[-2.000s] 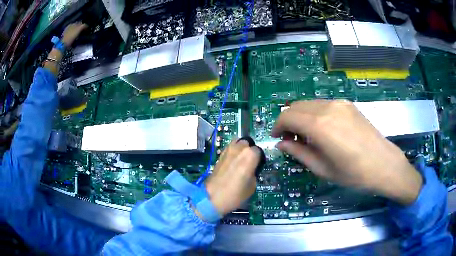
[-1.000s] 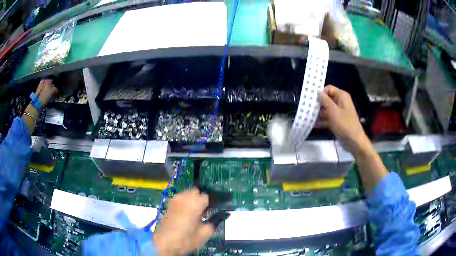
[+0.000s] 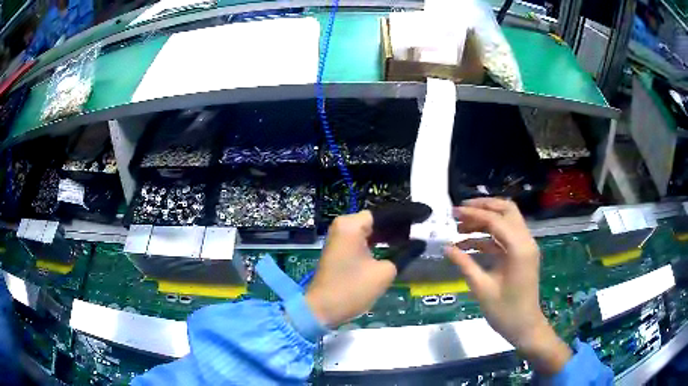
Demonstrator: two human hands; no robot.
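A long white strip (image 3: 434, 151) hangs from a cardboard box on the shelf down to my hands; dots do not show clearly on it now. My left hand (image 3: 370, 260), with black finger cots on thumb and forefinger, grips the strip's lower end from the left. My right hand (image 3: 502, 271) is at the right side of that end, thumb and fingers bent around its edge; whether it pinches anything is unclear. Behind and below the hands lie green circuit boards (image 3: 370, 300) with a long silver heatsink bar (image 3: 415, 345) and a finned heatsink partly hidden by my hands.
Black bins of loose parts stand behind the boards: silver parts (image 3: 264, 203), blue-violet parts (image 3: 268, 154), red parts (image 3: 567, 187). Above is a green-topped shelf (image 3: 351, 53) with a white sheet (image 3: 234, 56), the cardboard box (image 3: 407, 69) and plastic bags. A blue coiled cord (image 3: 328, 132) crosses the view.
My left hand has risen from over the boards to the strip's lower end. My right hand has moved down along the strip. The other person's arm at the left has left the bins.
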